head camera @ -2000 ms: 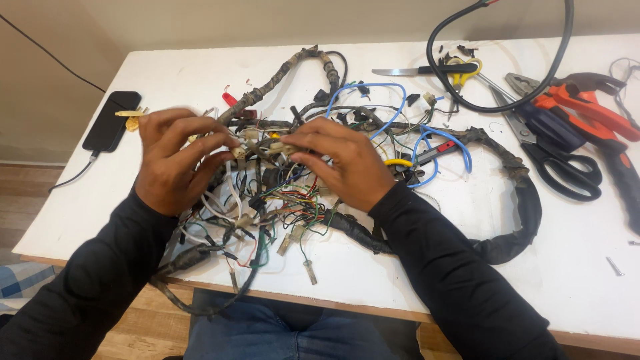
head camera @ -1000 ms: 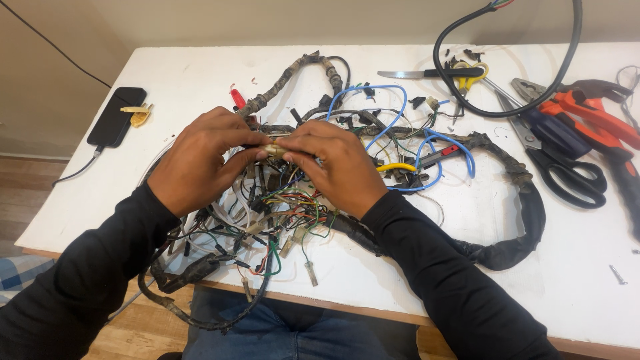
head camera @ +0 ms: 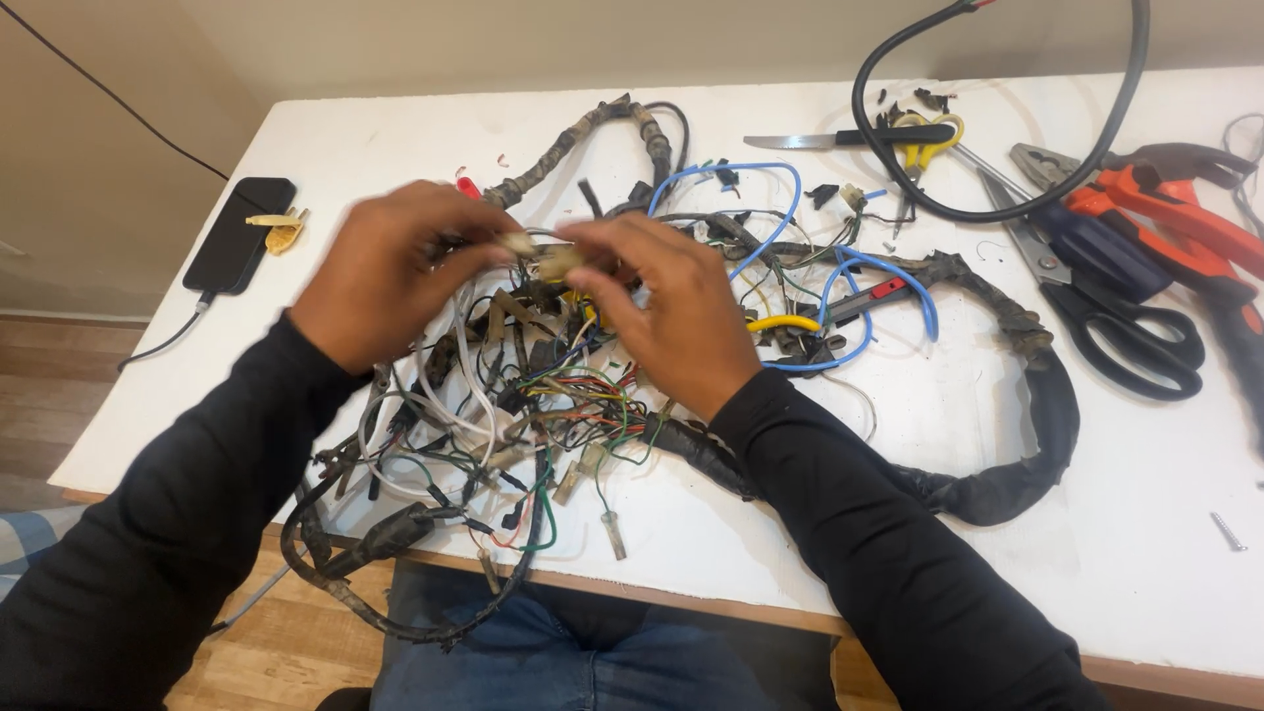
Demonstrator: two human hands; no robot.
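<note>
A tangled wiring harness (head camera: 1052, 415), partly wrapped in black tape, lies across the white table with many coloured wires and pale plastic connectors. Over its upper left part, my left hand (head camera: 395, 272) pinches a small cream-coloured plastic connector (head camera: 517, 243) between thumb and fingertips. My right hand (head camera: 671, 301) grips a second pale connector (head camera: 559, 263) just beside it; blur hides whether the two connectors touch. White wires (head camera: 479, 380) loop below my left hand. A bundle of thin coloured wires (head camera: 583, 395) spreads beneath my right hand.
A phone (head camera: 237, 237) on a cable lies at left with a yellowish piece (head camera: 284, 233) on it. At right are black scissors (head camera: 1136, 341), orange-handled pliers (head camera: 1136, 197), a hammer (head camera: 1185, 163), a knife (head camera: 849, 136) and a screw (head camera: 1228, 531). A black cable (head camera: 1111, 128) arches above the tools.
My hands were close together on a pale connector one second ago; now their fingertips are slightly apart, each on a pale piece.
</note>
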